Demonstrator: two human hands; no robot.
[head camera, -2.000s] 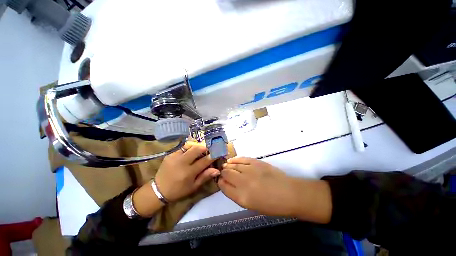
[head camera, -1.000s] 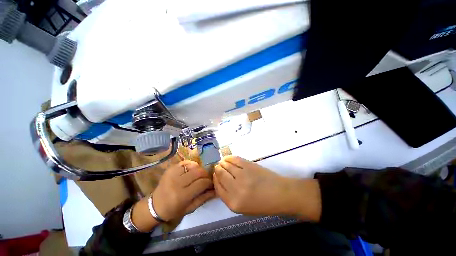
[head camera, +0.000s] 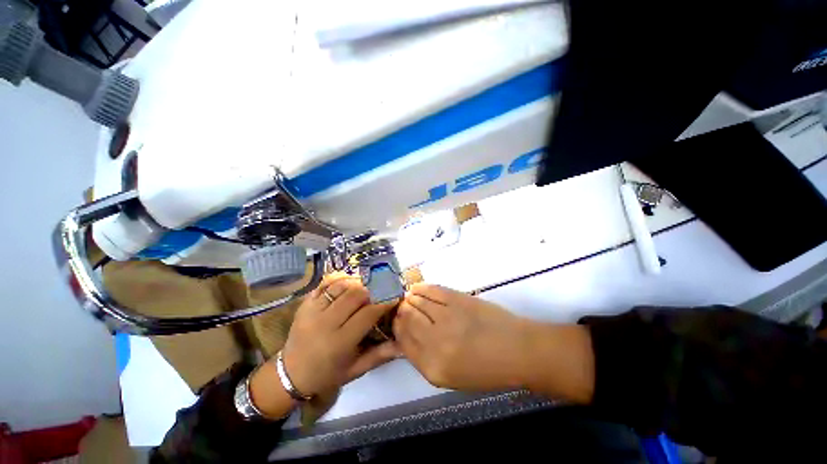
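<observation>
A tan cloth (head camera: 195, 308) lies left of the needle of a white sewing machine (head camera: 435, 127) and runs under the wearer's hands. My left hand (head camera: 334, 331), with a ring and wrist bands, grips the cloth just left of the grey-blue block (head camera: 383, 283) beside the presser foot. My right hand (head camera: 453, 335) pinches the cloth edge just below and right of that block. The fingertips of both hands nearly meet. The needle tip and the seam are hidden by the metal parts and fingers.
A shiny metal loop (head camera: 86, 281) and grey dial (head camera: 274, 265) stand left of the needle. A white pen-like tool (head camera: 641, 228) lies on the bed at right, near a black cloth band (head camera: 739, 195). A small tan piece (head camera: 466, 213) lies behind the foot. A ruler-marked edge (head camera: 435, 419) runs in front.
The view has shifted, so the machine sits further left in the picture. Both hands stay at the foot; the left fingers have bent and a dark gap in the cloth shows between the hands.
</observation>
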